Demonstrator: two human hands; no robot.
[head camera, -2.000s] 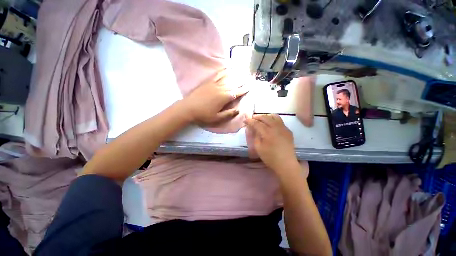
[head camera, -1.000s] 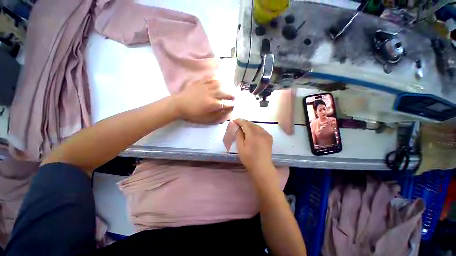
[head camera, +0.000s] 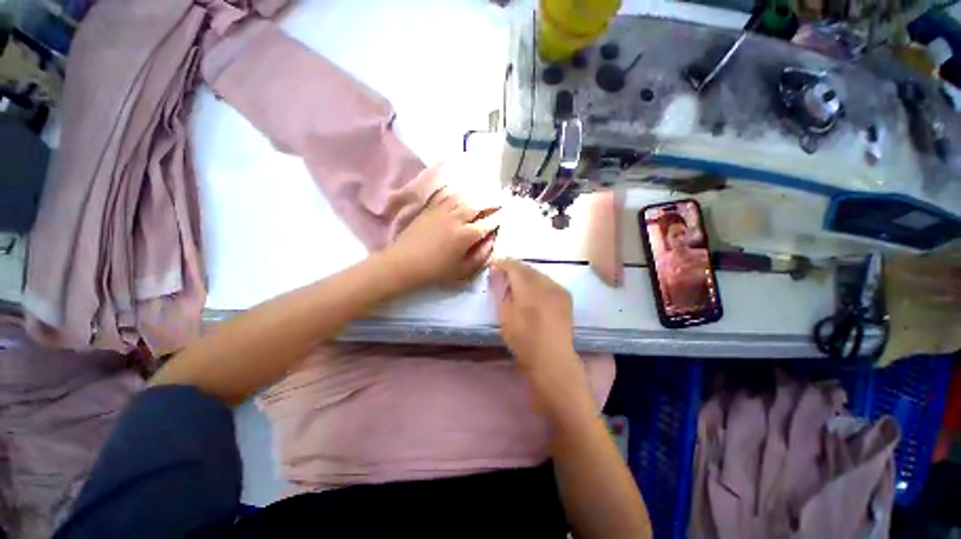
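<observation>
A long dusty-pink panel (head camera: 306, 132) runs from the upper left down to my left hand (head camera: 440, 244), which presses and bunches its end on the white table. My right hand (head camera: 532, 305) is close beside it, fingertips pinched near the panel's end, left of and below the needle area. A bit of pink cloth shows at the right fingertips. The presser foot (head camera: 561, 215) is up and to the right of both hands. Glare hides the cloth edge there. A small stack of narrow pink pieces (head camera: 605, 240) lies right of the presser foot.
The sewing machine (head camera: 695, 116) fills the upper right. A phone (head camera: 681, 263), a dark-handled tool (head camera: 753, 261) and scissors (head camera: 848, 321) lie on the right. Pink panels (head camera: 116, 179) drape over the left side. Folded panels (head camera: 411, 416) lie on my lap; a blue crate (head camera: 659, 442) stands below right.
The panel now runs straighter and is bunched under my left hand. The small pink piece that hung from my right fingertips is now mostly hidden. The camera view has shifted.
</observation>
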